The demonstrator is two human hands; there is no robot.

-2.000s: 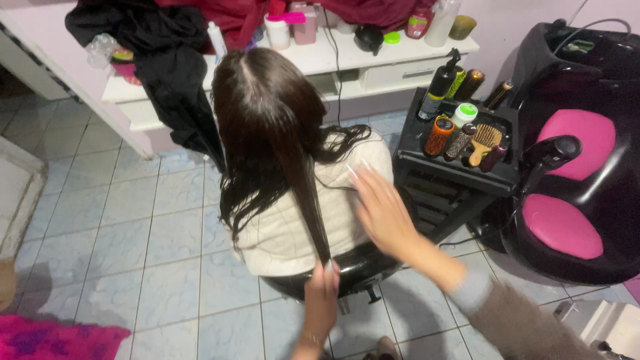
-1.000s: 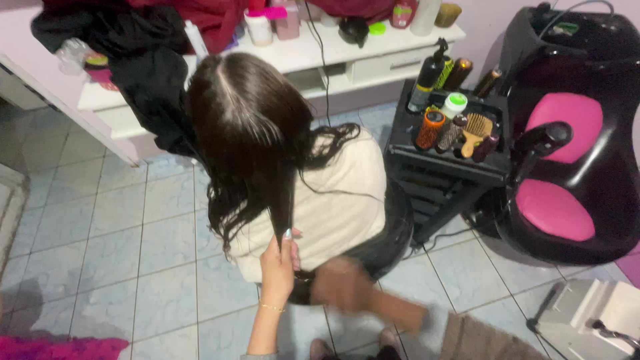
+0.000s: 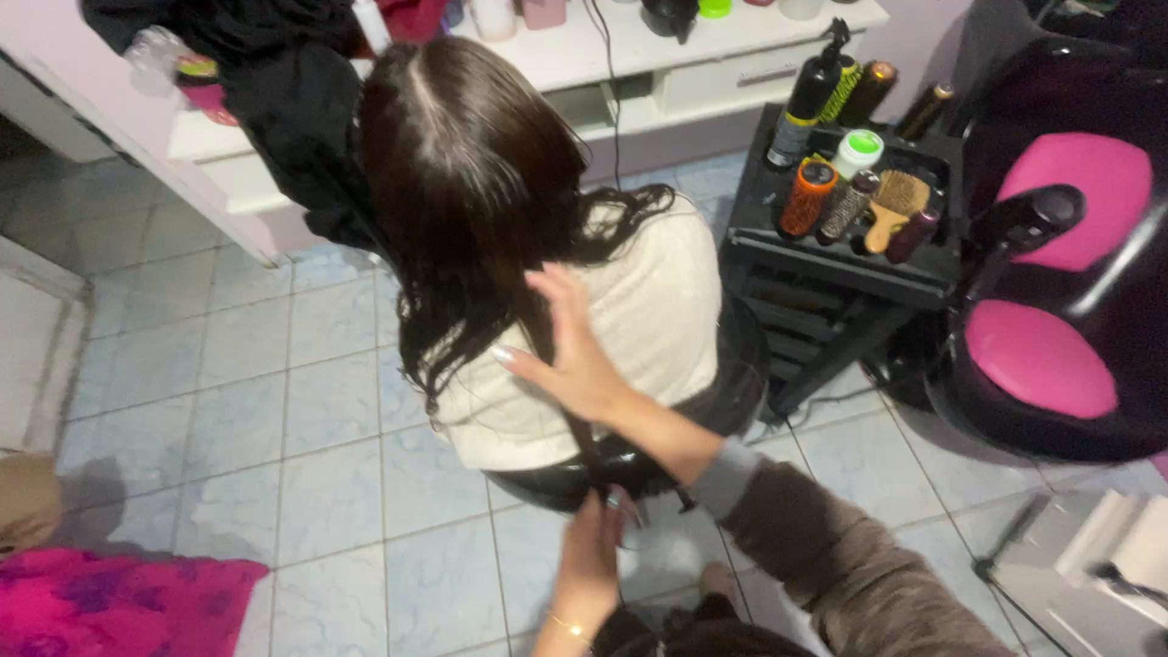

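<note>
A person with long dark hair (image 3: 456, 155) sits with their back to me on a black seat (image 3: 538, 488), in a cream top (image 3: 639, 310). My left hand (image 3: 598, 534), low in the view, grips the lower end of a long strand of that hair, pulled down and toward me. Beside the strand, higher up at the person's back, my right hand (image 3: 570, 360) has its fingers and thumb spread and holds nothing; whether it touches the hair I cannot tell.
Right of the person stands a black trolley (image 3: 844, 274) with round brushes (image 3: 808, 196), a wooden paddle brush (image 3: 896, 210), a spray bottle (image 3: 808, 100) and a jar (image 3: 860, 151). Beyond it is a black chair with pink pads (image 3: 1040, 360). A white dresser (image 3: 730, 82) runs behind.
My right hand, blurred near the seat's edge a second ago, is now up beside the strand with its fingers spread. My left hand still holds the hair, now drawn out lower.
</note>
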